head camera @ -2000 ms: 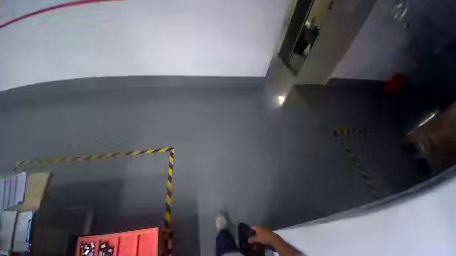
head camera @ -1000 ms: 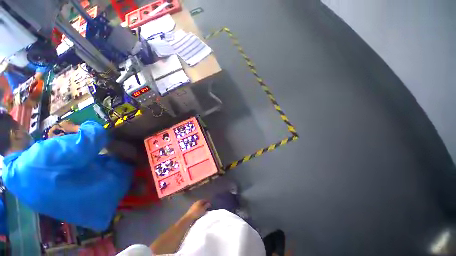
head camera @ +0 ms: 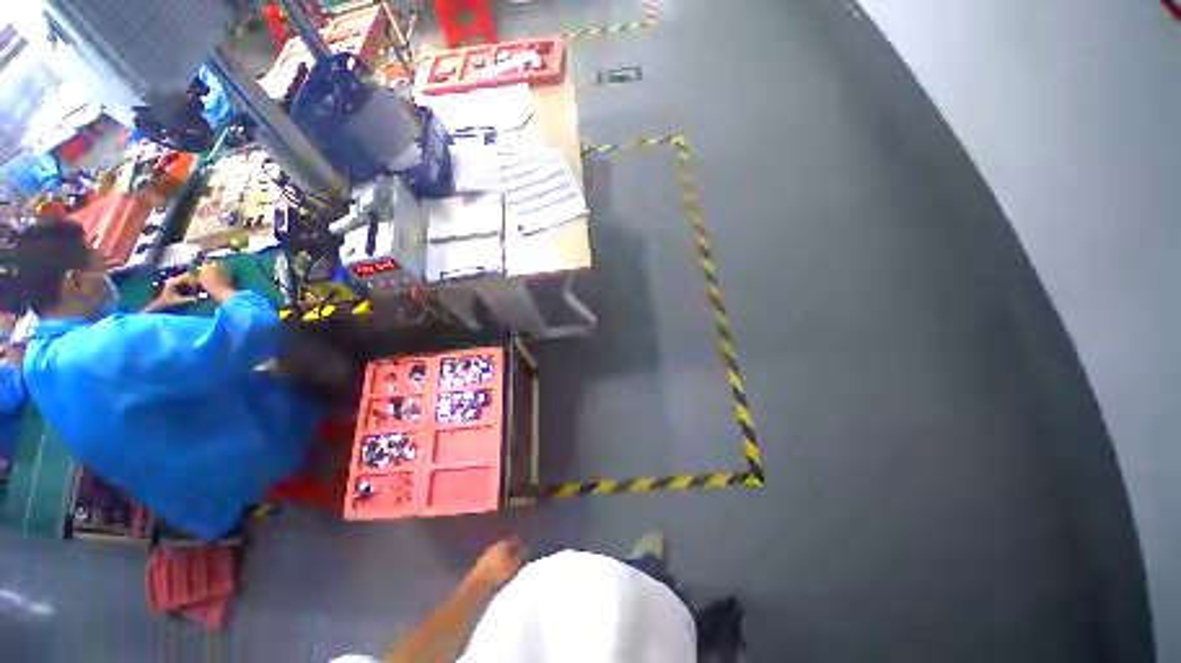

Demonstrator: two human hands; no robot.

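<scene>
My left hand point(head camera: 497, 562) hangs low beside my white sleeve, small and blurred, just below the near edge of a red parts tray point(head camera: 464, 490). I cannot tell whether its fingers hold anything. The tray sits on a rack and has compartments with small dark and silver parts, some compartments empty. A black item point(head camera: 720, 627) shows at the bottom, right of my white shirt. My right hand cannot be seen.
A person in a blue coat point(head camera: 168, 402) sits left at a green-topped bench. A box with red digits point(head camera: 386, 246), papers point(head camera: 541, 184) and another red tray point(head camera: 551, 52) are on the benches. Black-yellow tape point(head camera: 719, 324) marks the grey floor. Stacked red trays point(head camera: 192, 580) lie lower left.
The view has turned from the white wall to the benches. Since one second ago, the bench and tape have shifted and more floor shows at lower left. My left hand stays low by my body.
</scene>
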